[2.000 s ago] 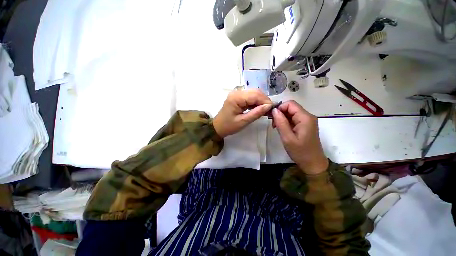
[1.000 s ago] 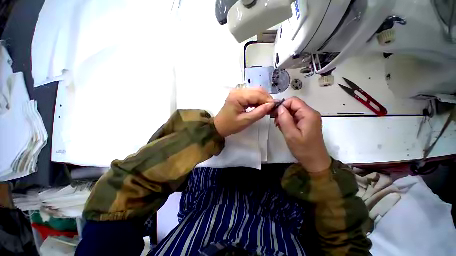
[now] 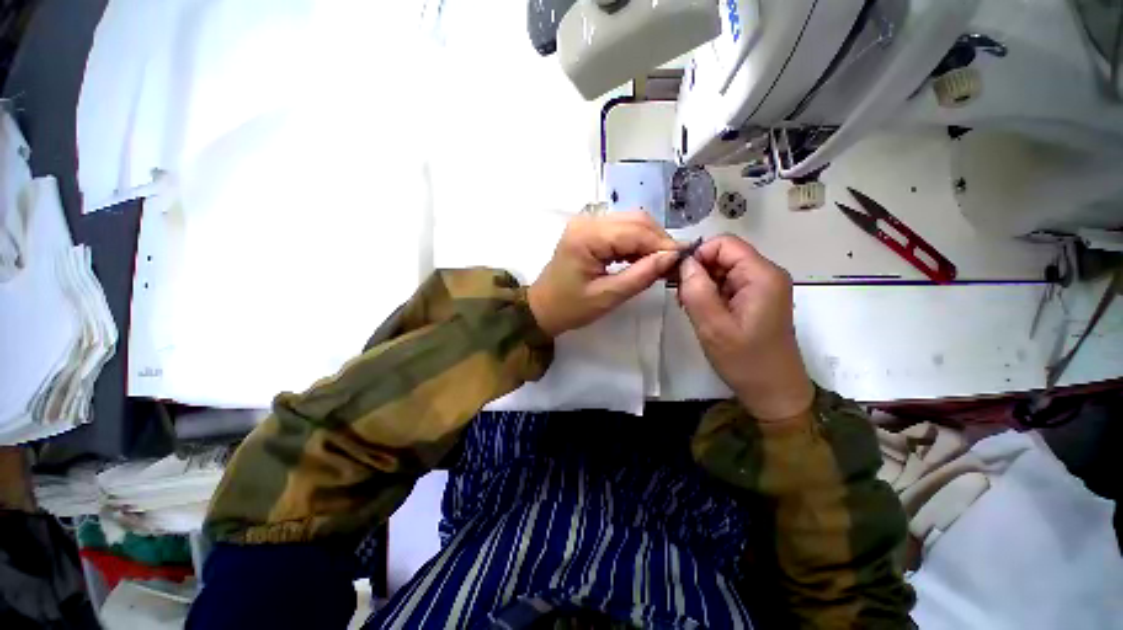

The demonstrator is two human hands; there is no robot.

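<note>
My left hand (image 3: 601, 271) and my right hand (image 3: 743, 322) meet fingertip to fingertip in front of the needle plate. Both pinch a small dark part (image 3: 690, 250), mostly hidden by the fingers; I cannot tell exactly what it is. The sewing machine (image 3: 788, 74) stands at the upper right, with its presser foot and needle area (image 3: 766, 172) above the bed. The shiny slide plate (image 3: 637, 185) lies just beyond my fingers. White fabric panels (image 3: 308, 246) cover the table left of the needle, partly under my left forearm.
Red-handled thread snips (image 3: 899, 234) lie on the bed at right. A small round metal piece (image 3: 733, 204) lies beside the needle plate. A pale lamp head (image 3: 634, 43) hangs above. Stacked cut pieces (image 3: 56, 320) are at far left, a white and beige heap (image 3: 1022, 529) at lower right.
The view has shifted slightly, so the machine and snips sit a little further right. My hands keep the same pinch on the dark part, with only small finger movements.
</note>
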